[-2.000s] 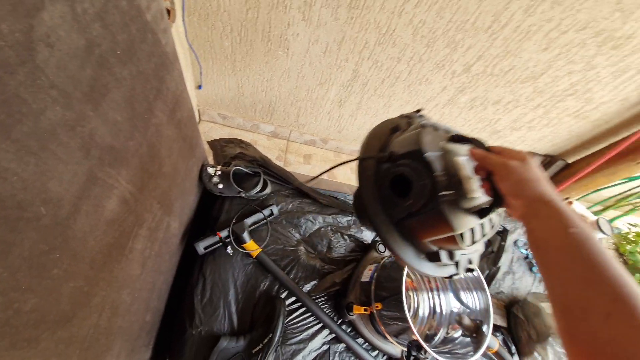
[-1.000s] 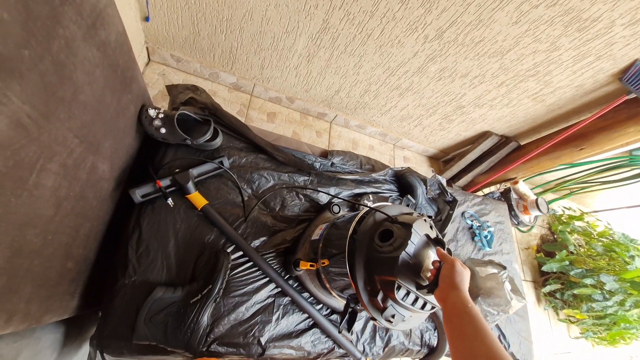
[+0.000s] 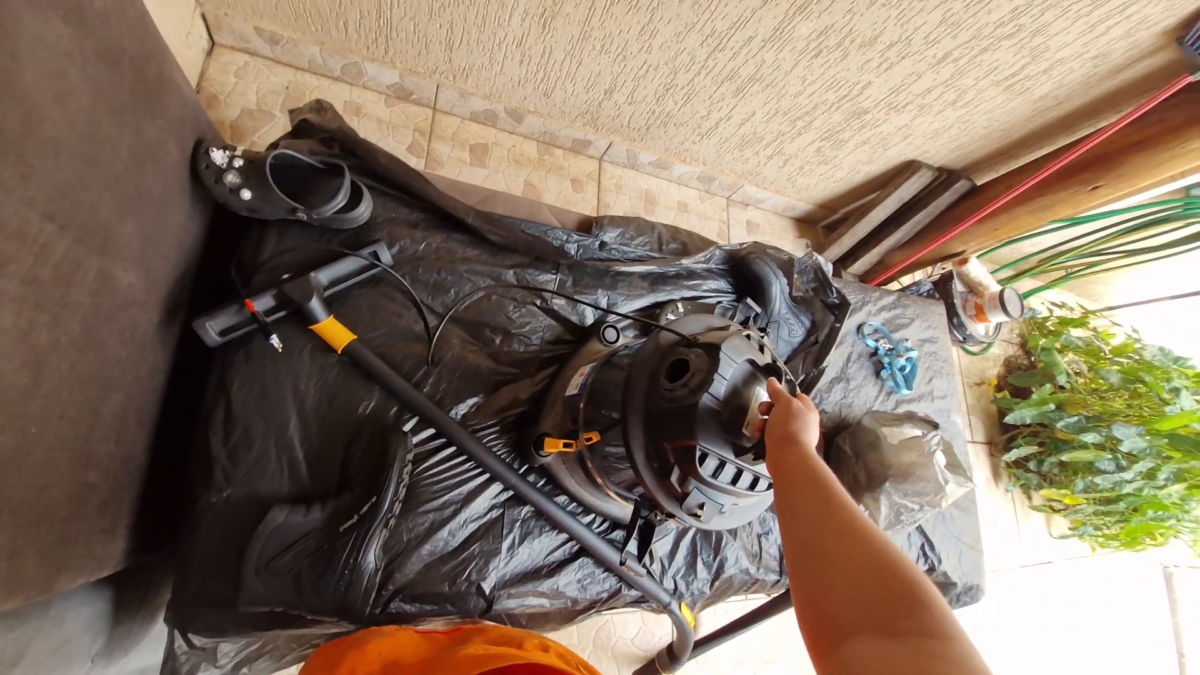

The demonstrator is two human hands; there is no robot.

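My right hand (image 3: 792, 417) reaches in from the lower right, its fingers around the handle of the black motor head (image 3: 703, 412) of a canister vacuum cleaner. The head rests on the drum (image 3: 600, 422), which has a yellow latch (image 3: 570, 442) at its side. A black power cable (image 3: 525, 289) curves from the head toward the left. To the left of and below the drum lies a black vacuum wand (image 3: 459, 436) with a yellow collar and a wide floor nozzle (image 3: 253, 314). My left hand is outside the view.
Black plastic sheeting (image 3: 487, 553) lies beneath the vacuum. A black clog (image 3: 300, 192) is at upper left, a blue strap (image 3: 891, 358) and a crumpled clear bag (image 3: 895, 464) at right. A textured wall (image 3: 656, 84), a brown upholstered surface (image 3: 84, 281) and a leafy plant (image 3: 1106, 422) border the area.
Two seconds ago my right hand held the motor head up, above the open metal drum. The head has come down onto the drum, my hand still on its handle.
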